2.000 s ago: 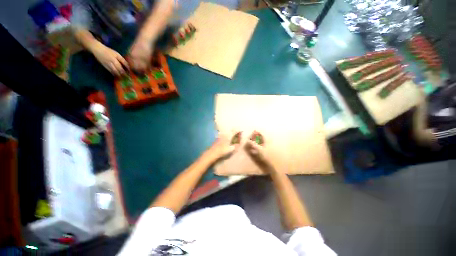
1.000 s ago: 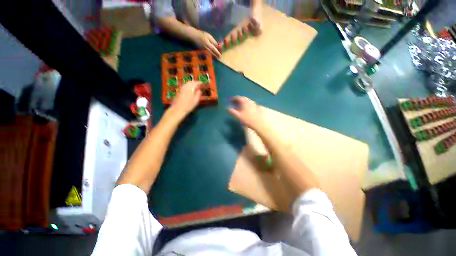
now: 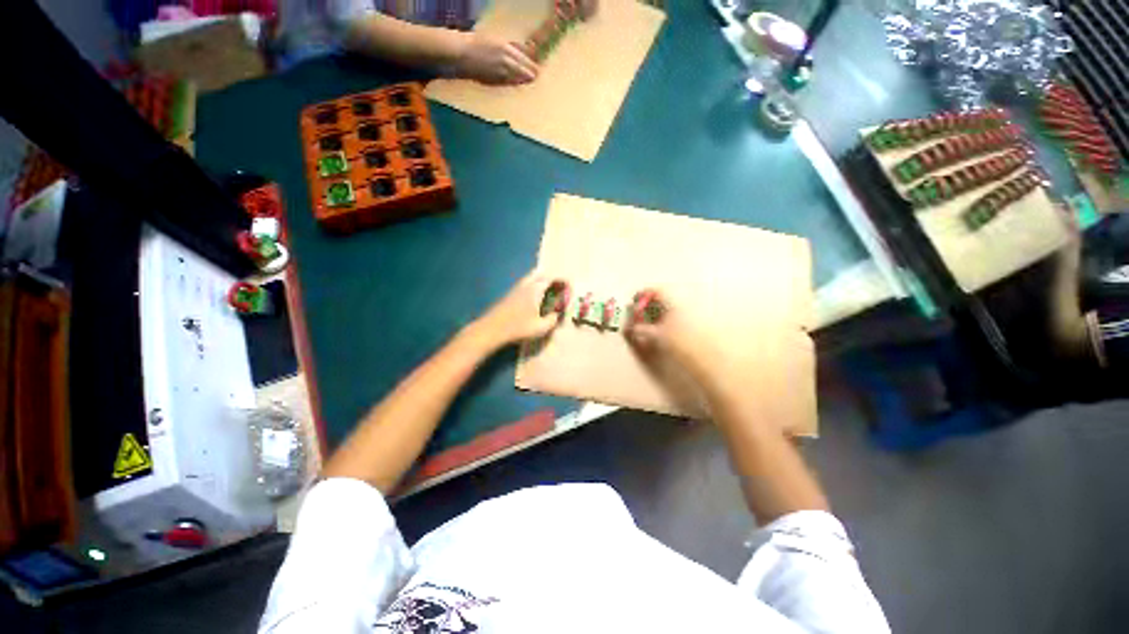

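Note:
A tan cardboard sheet (image 3: 731, 334) lies in front of me on the green mat. Two green-and-red circuit board assemblies (image 3: 597, 311) stand side by side on it. My left hand (image 3: 523, 312) holds another assembly (image 3: 553, 297) just left of them. My right hand (image 3: 659, 332) holds one more assembly (image 3: 648, 307) just right of them. Whether the held assemblies touch the cardboard is hard to tell. The orange loading fixture (image 3: 381, 159) lies at the upper left, with green squares in two pockets of its left column and the other pockets dark.
Another person's hand (image 3: 501, 61) is at a second cardboard sheet (image 3: 601, 93). The white machine (image 3: 192, 359) and a black post (image 3: 124, 130) stand at left. Tape rolls (image 3: 775, 37) lie at upper right. Filled cardboard (image 3: 990, 242) is at right, beside another person's arm (image 3: 1062, 303).
Both my hands have moved from the fixture area to the cardboard, each now holding an assembly. The fixture has fewer green squares. The cardboard now lies straighter in view.

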